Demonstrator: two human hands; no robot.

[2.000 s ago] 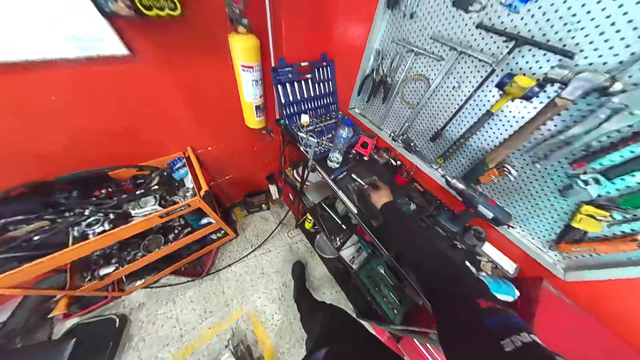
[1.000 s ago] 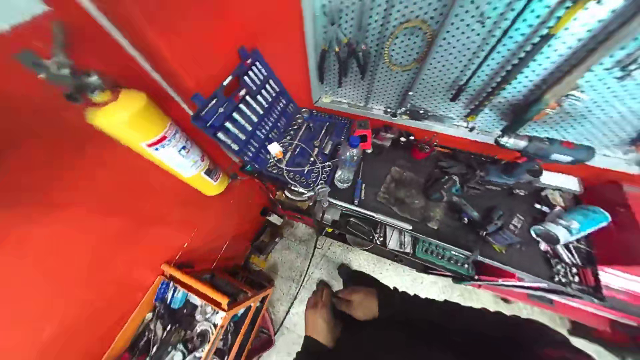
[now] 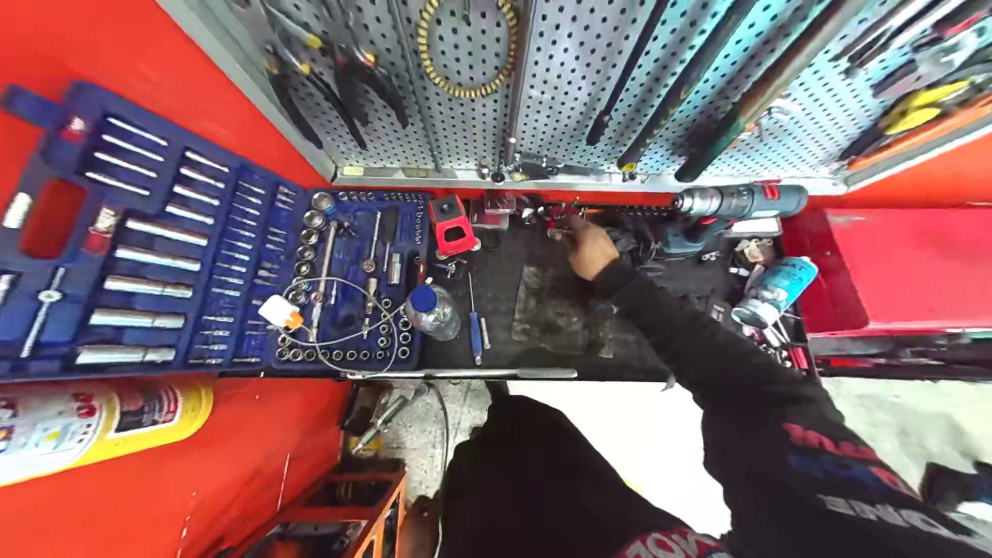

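My right hand reaches over the dark workbench mat, its fingertips among small red and metal items at the back edge. Whether the fingers grip one of them is unclear. What looks like my left hand shows dim and partly hidden low in the view, below the bench; its fingers cannot be made out. To the left of my right hand lie a blue-handled screwdriver, a clear plastic bottle with a blue cap and a red and black device. A cordless drill rests to its right.
A blue socket set case lies open at the left. Pliers and long-handled tools hang on the pegboard behind. A long metal bar lies along the front edge. At the right are a blue can and a red cabinet.
My right hand, below the bench close to my left hand one second ago, is now over the back of the bench. The view has moved much closer over the bench.
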